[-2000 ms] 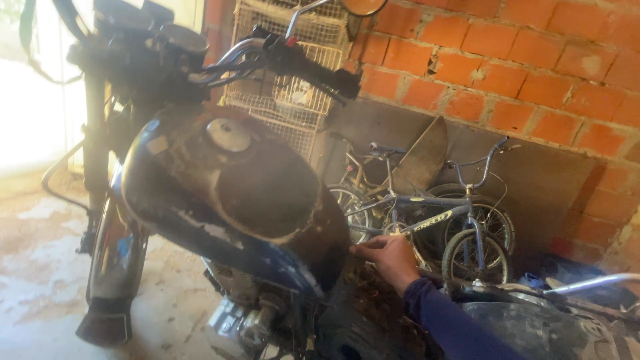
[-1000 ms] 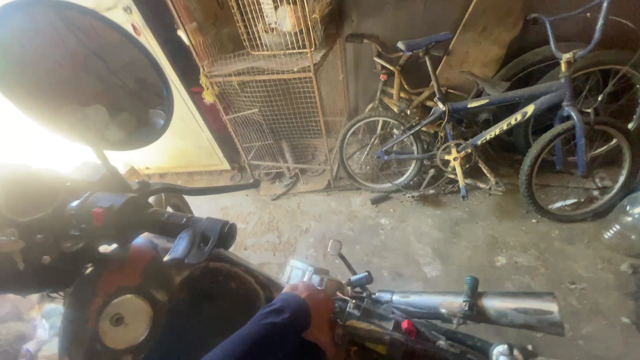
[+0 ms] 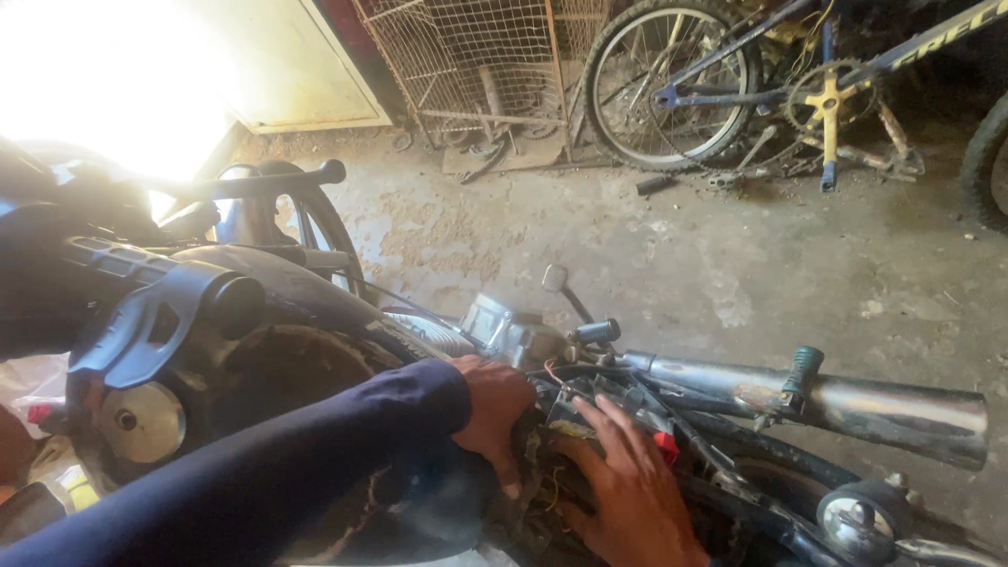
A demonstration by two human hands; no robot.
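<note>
The motorcycle's dark, worn fuel tank (image 3: 307,362), with its round metal cap (image 3: 143,421), fills the lower left. Over the tank reaches my navy-sleeved left arm; my left hand (image 3: 496,409) rests at the tank's rear edge, thumb pointing down and its other fingers mostly hidden. Just to its right, my right hand (image 3: 630,480) has its fingers spread over the uncovered frame area, fingertips at a battery-like box (image 3: 610,394) among loose wires. A thin reddish wire (image 3: 554,372) sticks up by the box. A small red part (image 3: 666,447) lies beside the right fingers.
Beyond my hands are the engine (image 3: 504,327), a foot pedal (image 3: 556,278) and the chrome exhaust silencer (image 3: 890,409). The handlebar lever (image 3: 157,315) is at left. A blue bicycle (image 3: 724,98) and a rusty wire cage (image 3: 496,47) stand on the concrete floor (image 3: 709,260).
My right hand has come into view beside my left hand, over the uncovered frame area; one second ago only one hand showed there. The view has shifted down and closer to the motorcycle.
</note>
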